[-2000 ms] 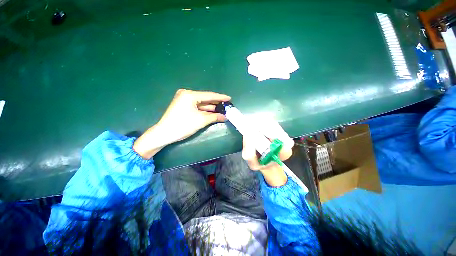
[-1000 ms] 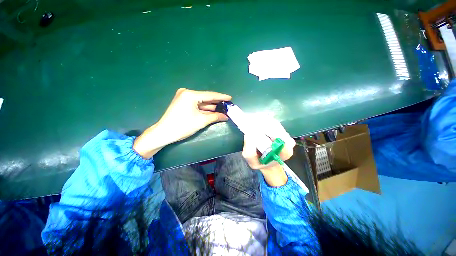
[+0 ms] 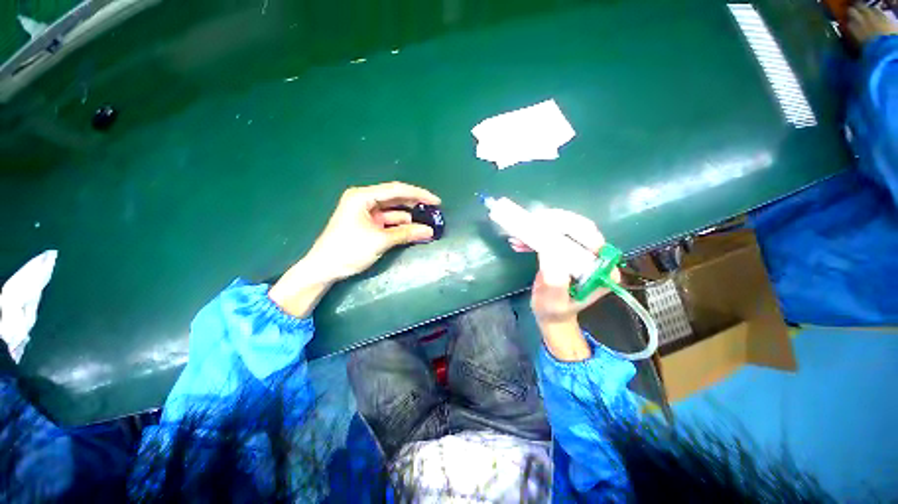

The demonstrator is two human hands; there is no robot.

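Observation:
My left hand (image 3: pixel 356 232) holds a small black component (image 3: pixel 428 220) between thumb and fingertips, just above the green surface (image 3: pixel 266 148). My right hand (image 3: pixel 565 258) holds a white dispensing syringe (image 3: pixel 519 219) with a narrow bluish tip pointing up and left. The tip is apart from the component, to its right. A green cap (image 3: pixel 599 275) sits at the rear of the syringe, and a pale air hose (image 3: pixel 650 330) curves down from it.
A white paper piece (image 3: pixel 524 134) lies beyond my hands. Another black part (image 3: pixel 104 117) lies far left. A larger white paper or cloth (image 3: pixel 27 300) is at the left edge. A ribbed white strip (image 3: pixel 773 67) is at right. A cardboard box (image 3: pixel 729 315) and a neighbour's blue sleeve (image 3: pixel 878 118) are right.
My right hand has moved right, and the syringe tip has come away from the component. The hose now curves visibly. The view has shifted, showing more of the left white piece and a neighbour's hand at upper right.

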